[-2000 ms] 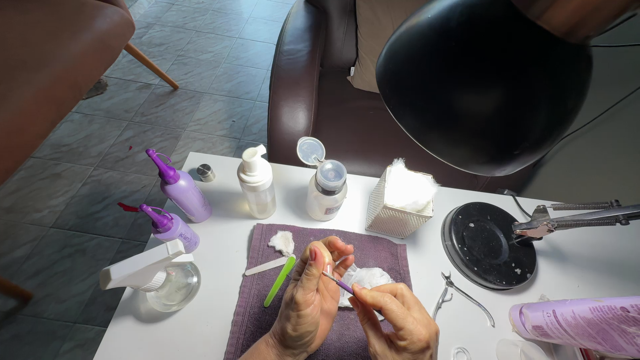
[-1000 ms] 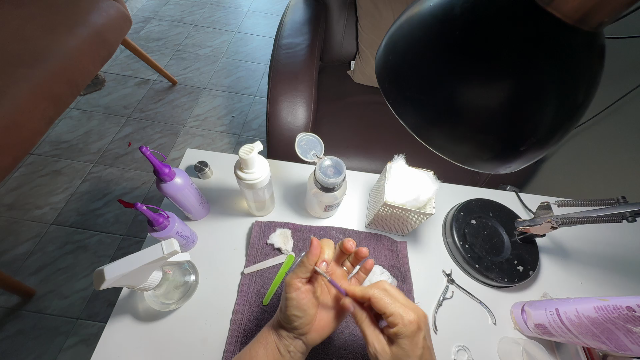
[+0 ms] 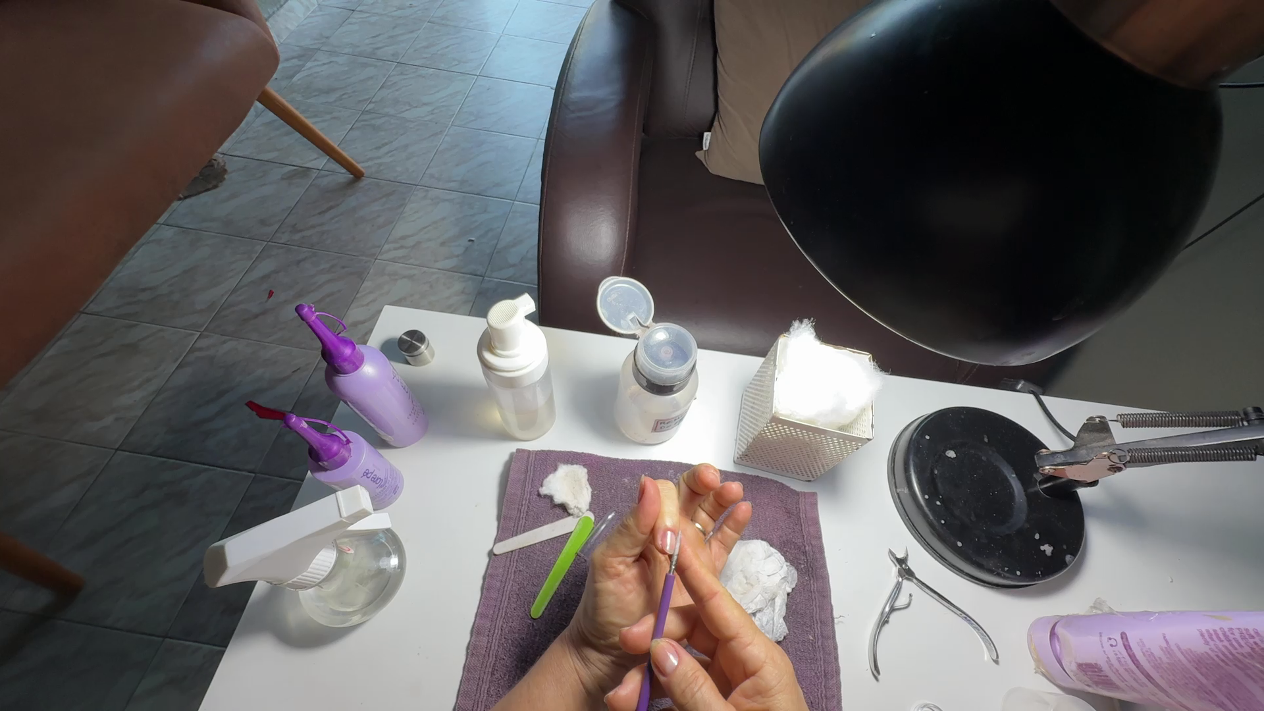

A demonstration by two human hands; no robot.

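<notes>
My left hand (image 3: 604, 592) is raised over a purple towel (image 3: 494, 632), with its fingers apart, one bent so its nail faces me; the thumb is beside it. My right hand (image 3: 736, 632) holds a slim purple-handled tool (image 3: 662, 612), its thin metal tip at that nail. Whether the tip is a brush or a pusher is unclear. On the towel lie a green nail file or stick (image 3: 561, 568), a whitish nail file (image 3: 536, 534), a small cotton tuft (image 3: 566, 488) and a crumpled white wad (image 3: 758, 585), partly hidden by my right hand.
Purple bottles (image 3: 380, 395), a spray bottle (image 3: 354, 578), a foam pump bottle (image 3: 517, 385), an open-lidded dispenser (image 3: 654, 400) and a cotton box (image 3: 800, 425) surround the towel. Cuticle nippers (image 3: 928, 602), a lamp base (image 3: 987, 499) and a lilac bottle (image 3: 1155, 652) are right; a black lampshade (image 3: 987, 168) overhangs.
The purple tool has turned from a slant toward the upper left to nearly upright. My right hand has shifted left, closer under my left hand.
</notes>
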